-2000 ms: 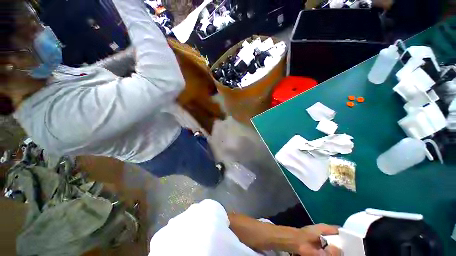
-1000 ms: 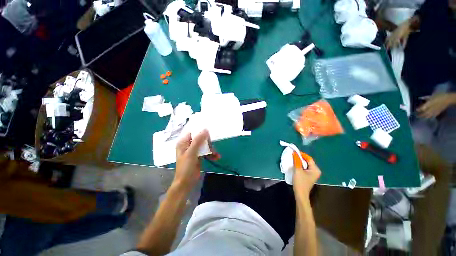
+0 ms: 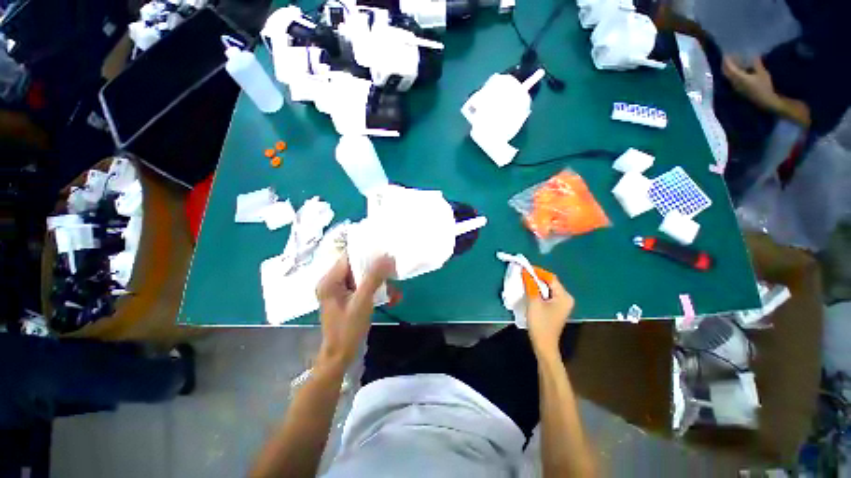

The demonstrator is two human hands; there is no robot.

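Note:
My left hand (image 3: 351,297) holds a white security camera (image 3: 411,233) by its mounting arm, above the near edge of the green bench (image 3: 448,299). The camera's black ball faces right and a stubby white antenna sticks out beside it. My right hand (image 3: 549,313) is apart from the camera, to its right. It grips a white wiping cloth (image 3: 512,288) with a bright orange piece (image 3: 534,281) at the fingers. The camera hides part of the white cloths (image 3: 287,280) lying on the left of the bench.
Piled cameras (image 3: 378,56) lie at the back left, another camera (image 3: 499,112) at the centre. A wash bottle (image 3: 252,79), orange caps (image 3: 275,153), a bag of orange parts (image 3: 565,211), a dotted label sheet (image 3: 679,192) and a red-black utility knife (image 3: 674,252) lie around. Another person's hand (image 3: 754,82) is at right.
The view has swung from the left side to the bench. Since one second ago, the held camera has turned slightly, and the large clear bag at right has left the bench, exposing a marked white strip.

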